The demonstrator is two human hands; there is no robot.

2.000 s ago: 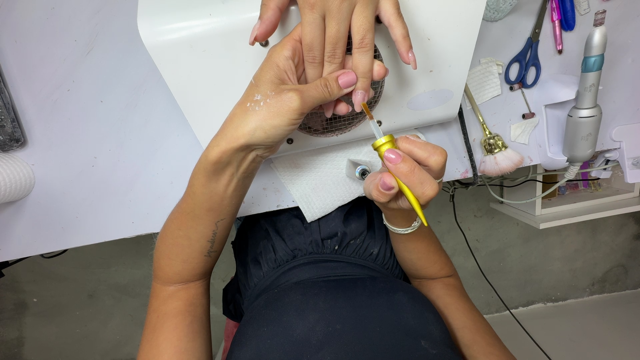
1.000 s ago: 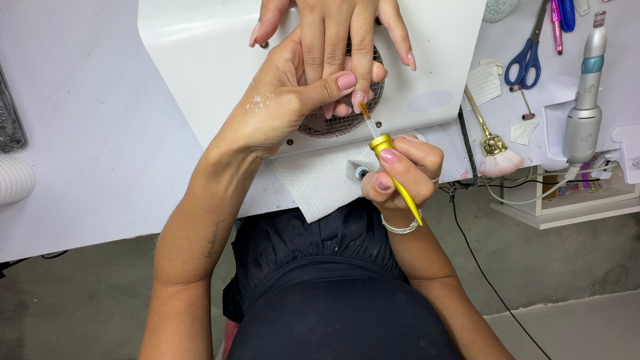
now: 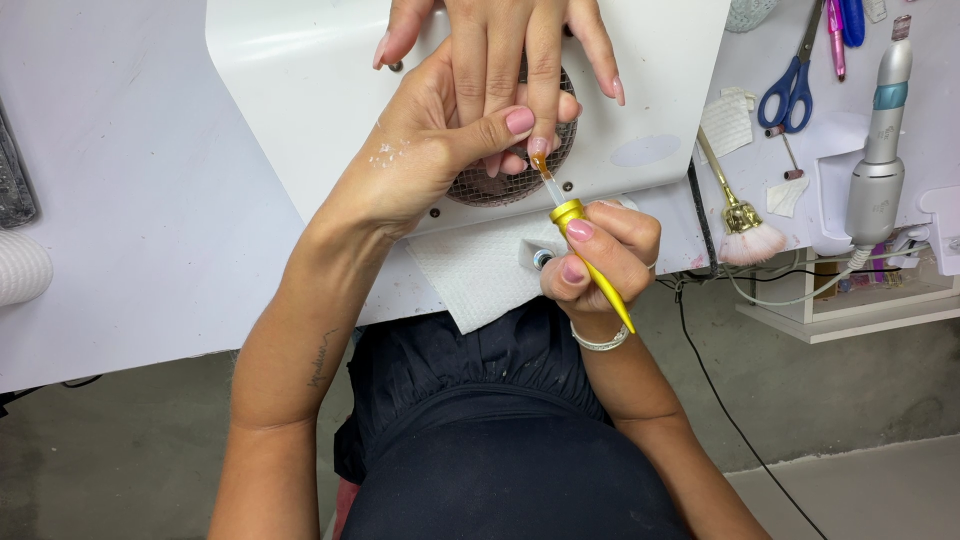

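My left hand holds a finger of another person's hand from below, its thumb lying across near the fingertip. In my right hand is a nail brush with a yellow handle and a clear neck; its amber-coloured tip touches the nail of the held finger. Both hands are over the round mesh grille of a white nail dust collector. Below it a white paper towel hangs over the table edge. A small bottle-like thing is partly hidden behind my right fingers.
On the right lie blue-handled scissors, a pink pen, a fluffy brush with a gold handle, and a silver nail drill handpiece in a white holder. Cables hang below. A white paper roll and a dark object are at the left.
My right hand has shifted very slightly, and the yellow brush handle is tilted a little differently. My left hand keeps its hold on the finger.
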